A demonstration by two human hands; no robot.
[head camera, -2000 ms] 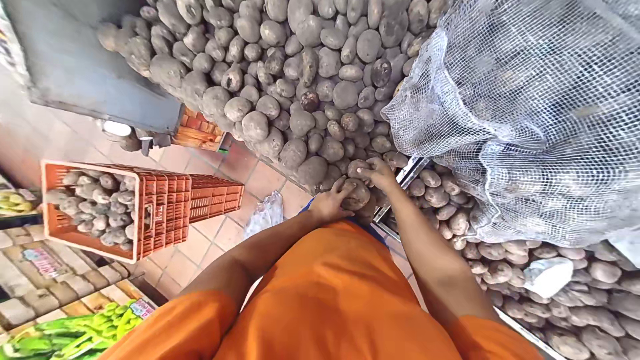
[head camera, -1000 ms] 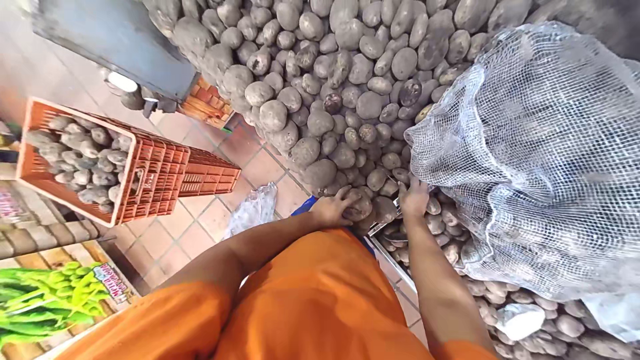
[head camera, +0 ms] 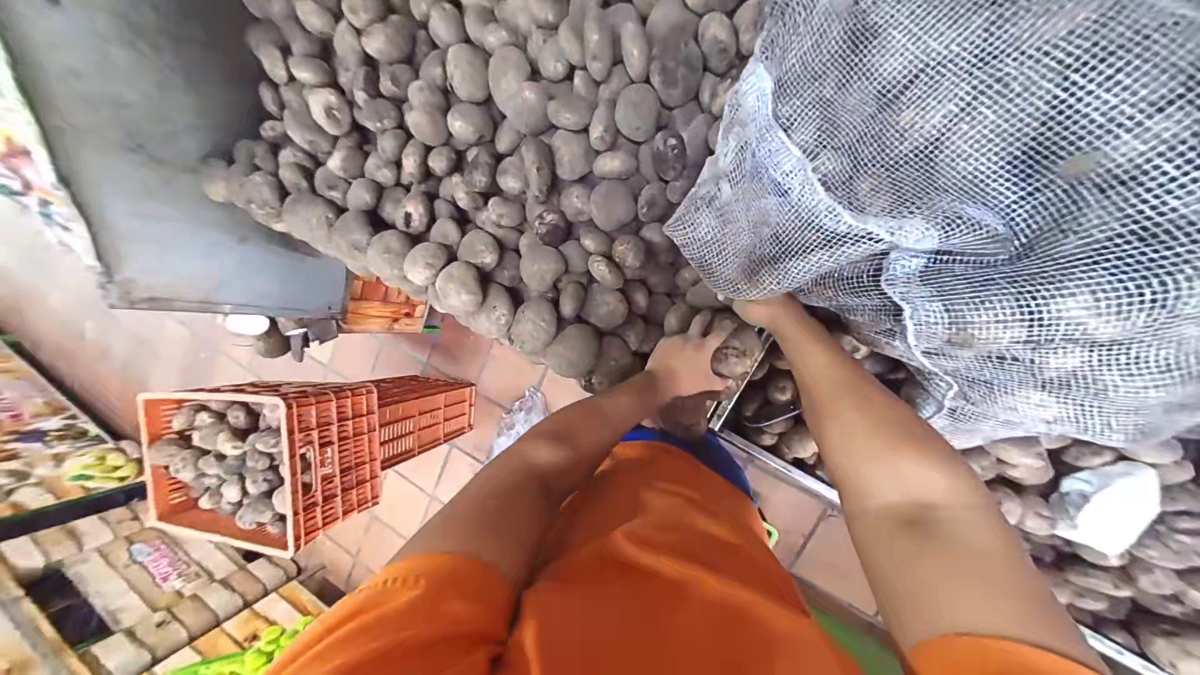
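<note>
My left hand [head camera: 689,364] is around the side of a large potato [head camera: 736,351] at the front edge of the heap, with fingers above it and the thumb below. Close on its right, my right hand [head camera: 767,309] reaches in at the lower edge of a white mesh sack [head camera: 844,234]; its fingers are hidden, so I cannot tell what it holds. Brown, soil-dusted potatoes [head camera: 534,178] are piled high beyond both hands. Under my right forearm, more potatoes [head camera: 780,386] lie behind a metal-edged divider [head camera: 741,380].
Stacked orange plastic crates [head camera: 333,459] stand at left, the front one holding potatoes. A clear plastic bag [head camera: 518,422] lies on the tiled floor [head camera: 422,483]. Green vegetables [head camera: 267,647] are at lower left. A grey panel [head camera: 187,178] flanks the heap. A white plastic piece [head camera: 1111,506] rests on the potatoes at right.
My right hand was on the potato beside my left hand two seconds ago; it has moved off it, up and right to the mesh sack's edge. My left hand has stayed at the heap's front edge.
</note>
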